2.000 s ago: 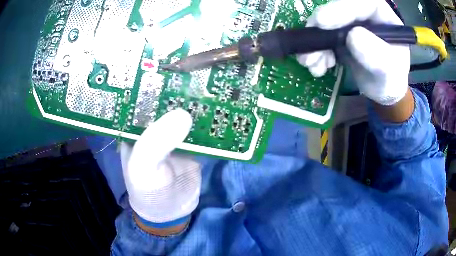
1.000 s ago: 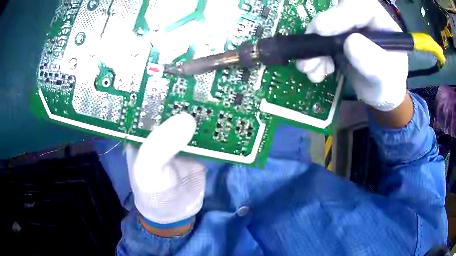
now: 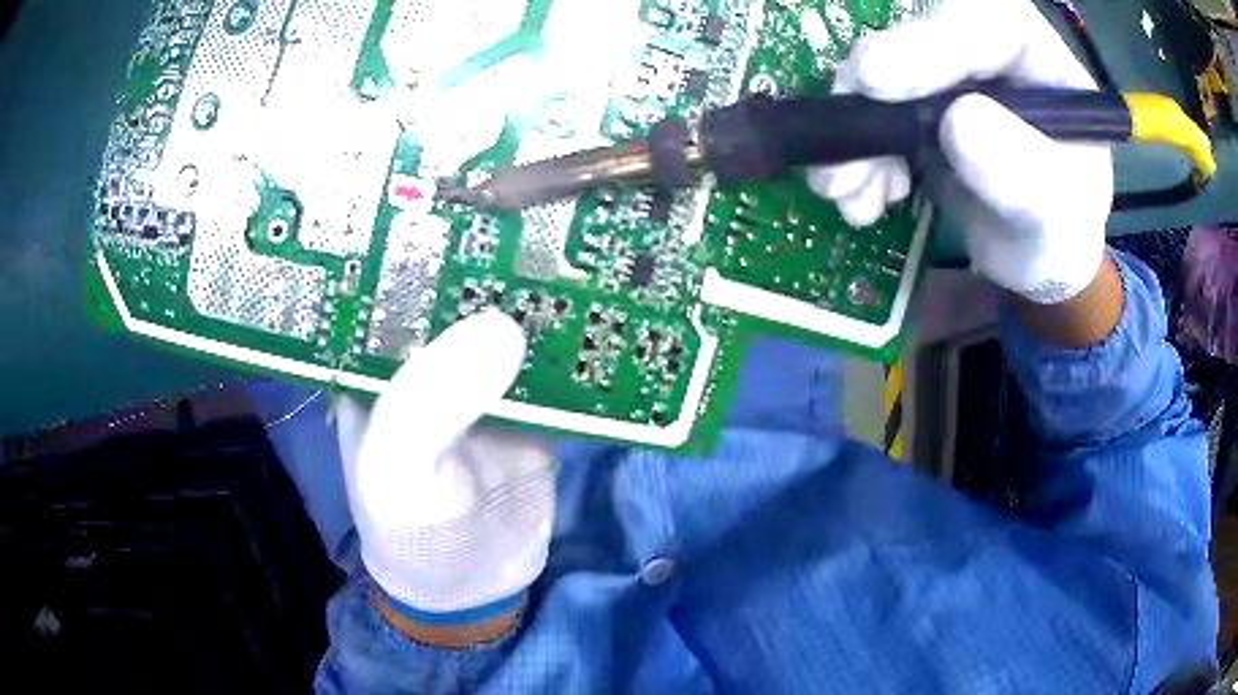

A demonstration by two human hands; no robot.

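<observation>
A large green circuit board [image 3: 550, 367] lies solder side up, its top edge cut off by the picture. My left hand [image 3: 448, 468], in a white glove with a blue band at the cuff, grips its near edge, thumb on top, fingers hidden below. My right hand [image 3: 998, 143], also gloved, holds a soldering iron [image 3: 801, 132] like a pen. The iron's tip is at the board beside a small red mark [image 3: 407, 193]; contact cannot be told. A thin solder wire [image 3: 296, 410] shows left of my left hand. Glare whitens the board's upper middle.
A dark green-blue bench mat [image 3: 41, 326] lies under and left of the board. Black trays [image 3: 163, 543] stand at the lower left. The iron's yellow cable end [image 3: 1170, 129] bends down at right. Yellow-black floor tape [image 3: 892, 405] shows below the board. Small items lie at the upper right.
The board and both hands have shifted slightly in view, a little down since the oldest frame. Both grips are the same, and the iron's tip stays beside the red mark.
</observation>
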